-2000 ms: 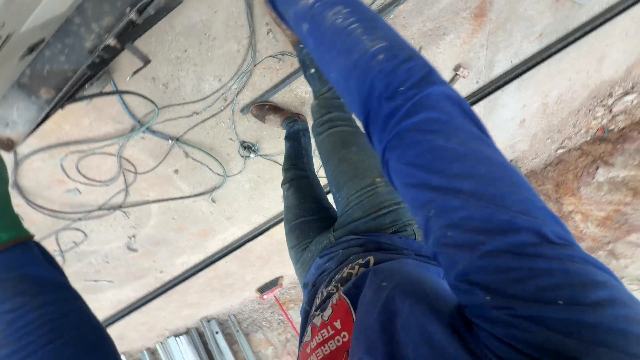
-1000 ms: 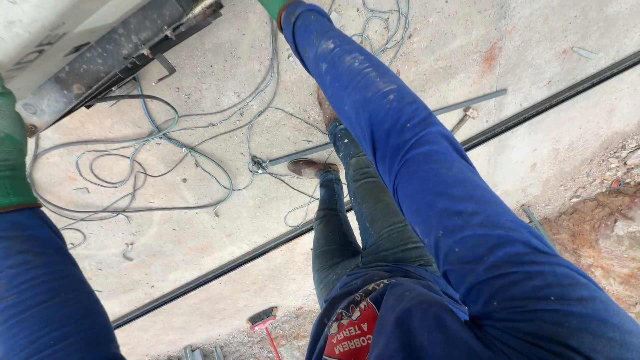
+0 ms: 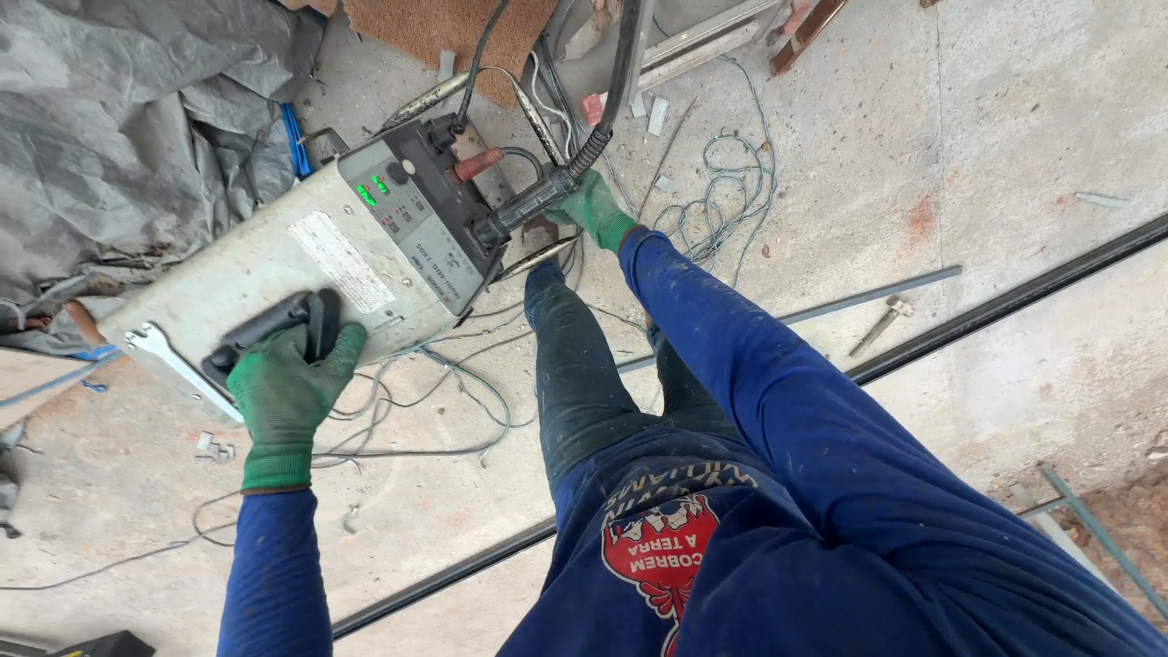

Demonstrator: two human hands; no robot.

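Observation:
A MIG welding machine (image 3: pixel 283 265) with a grey metal case and lit green digits stands at the left, its front panel facing up and right. My left hand (image 3: pixel 290 383), in a green glove, is closed around the black carrying handle (image 3: pixel 265 330) on its top. An open-end wrench (image 3: pixel 182 370) lies on the case beside that handle. At the machine's front, my right hand (image 3: pixel 593 210), also gloved, is against the thick black torch cable connector (image 3: pixel 534 203); its fingers are partly hidden, so its grip is unclear. A red-sleeved cable plug (image 3: pixel 476 165) sits in the panel.
A grey tarp (image 3: pixel 137 119) is heaped at upper left. Loose cables (image 3: pixel 493 401) and coiled thin wire (image 3: pixel 721 196) lie on the concrete floor. A hammer (image 3: pixel 881 327) lies by a long black bar (image 3: pixel 1013 297). A metal frame (image 3: pixel 703 41) is at the top.
The view has shifted a lot, bringing the whole welding machine, the tarp and both gloved hands into sight. Earlier only part of the machine showed at upper left.

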